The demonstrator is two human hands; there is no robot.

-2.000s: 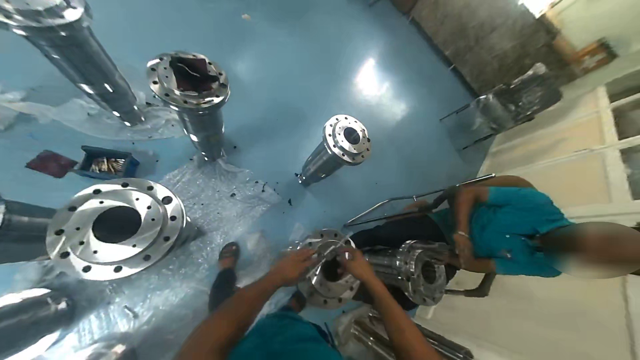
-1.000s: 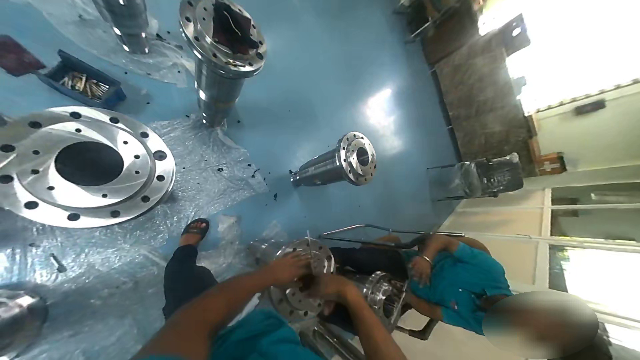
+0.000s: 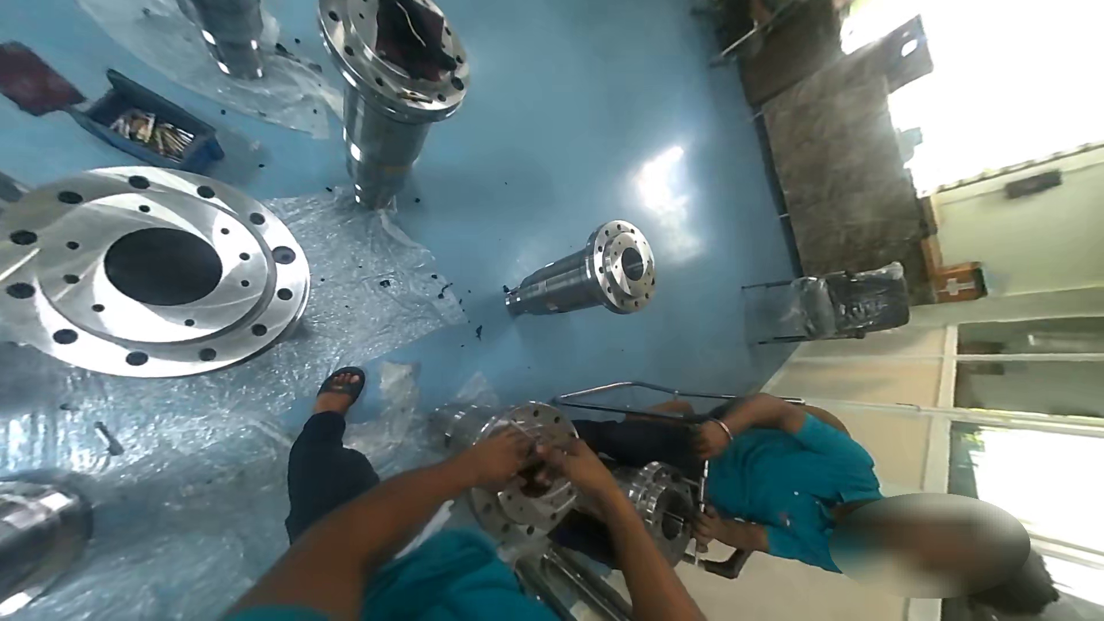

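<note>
A flanged steel cylinder (image 3: pixel 539 423) stands on end in front of me, its drilled flange facing up. My left hand (image 3: pixel 503 459) is on the flange near its central bore, fingers bent. Close beside it, my right hand (image 3: pixel 580 467) reaches over the same bore from the other side. The fingertips of both hands nearly meet, and whether they hold anything small cannot be made out. Right of my right hand is another flanged steel cylinder (image 3: pixel 662 509), next to a seated co-worker (image 3: pixel 789 466) in a teal shirt, whose hand is close to its flange.
A large drilled flange (image 3: pixel 276 250) lies left, over plastic sheeting (image 3: pixel 362 267). Behind it are a blue bin of small metal parts (image 3: pixel 155 129) and a flanged cylinder with dark cloth in its bore (image 3: pixel 371 129). A smaller cylinder (image 3: pixel 561 285) stands mid-floor; a plastic-wrapped chair (image 3: pixel 849 302) is at right.
The view has shifted. Both my hands stay at the flange's bore. The co-worker's one hand is now by the neighbouring cylinder's flange.
</note>
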